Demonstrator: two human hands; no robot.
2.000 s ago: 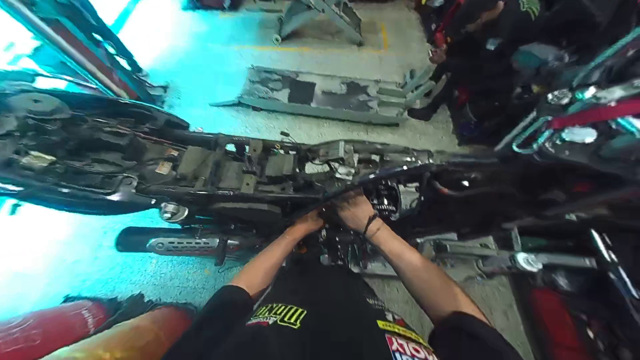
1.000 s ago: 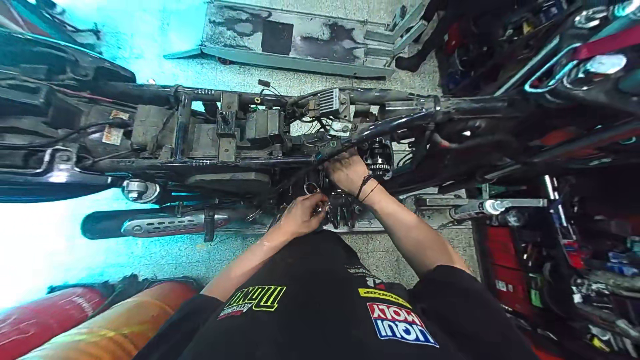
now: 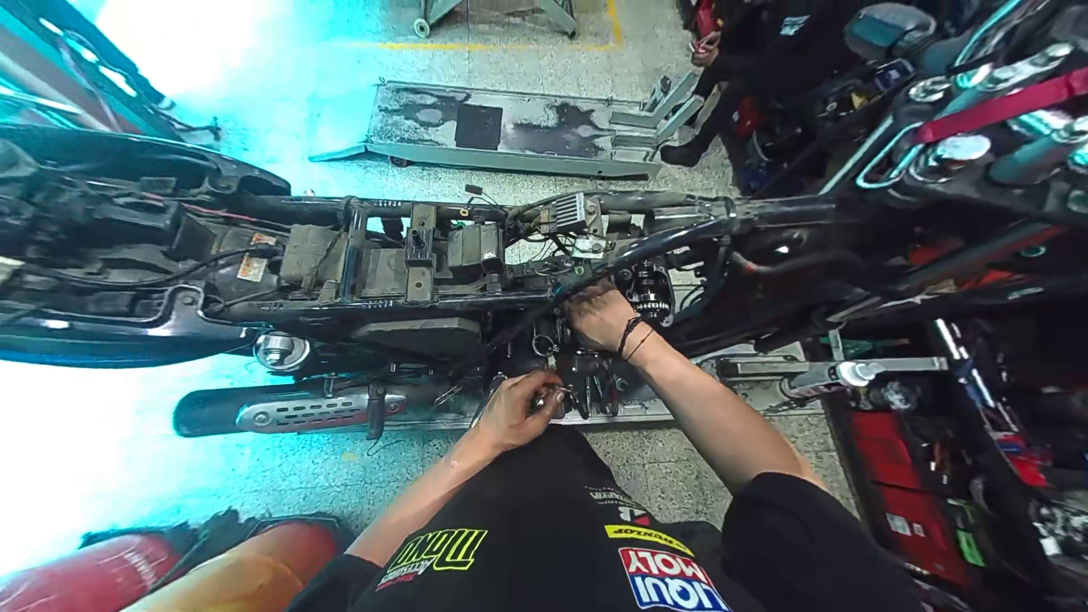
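Observation:
A stripped motorcycle frame [image 3: 612, 259] with exposed wiring runs across the view. My right hand [image 3: 599, 319] reaches in under a black frame tube, beside a round toothed engine part [image 3: 652, 297]; its fingertips are hidden, so what it touches cannot be told. Closer to my body, my left hand [image 3: 520, 408] has its fingers curled around a small metallic piece too small to name. A metal ring [image 3: 545, 344] lies between the two hands. Several tool handles [image 3: 599, 387] stick out just right of my left hand.
An exhaust silencer [image 3: 289, 411] lies at the left. Beyond the motorcycle are a low metal lift ramp [image 3: 501, 127] and a seated person's dark shoe [image 3: 684, 153]. Red tool storage [image 3: 905, 493] stands at the right, with red and orange cylinders [image 3: 255, 569] at the bottom left.
My left hand has come back from beneath the frame tube, where it was beside my right hand two seconds ago. My right hand stays in the engine area.

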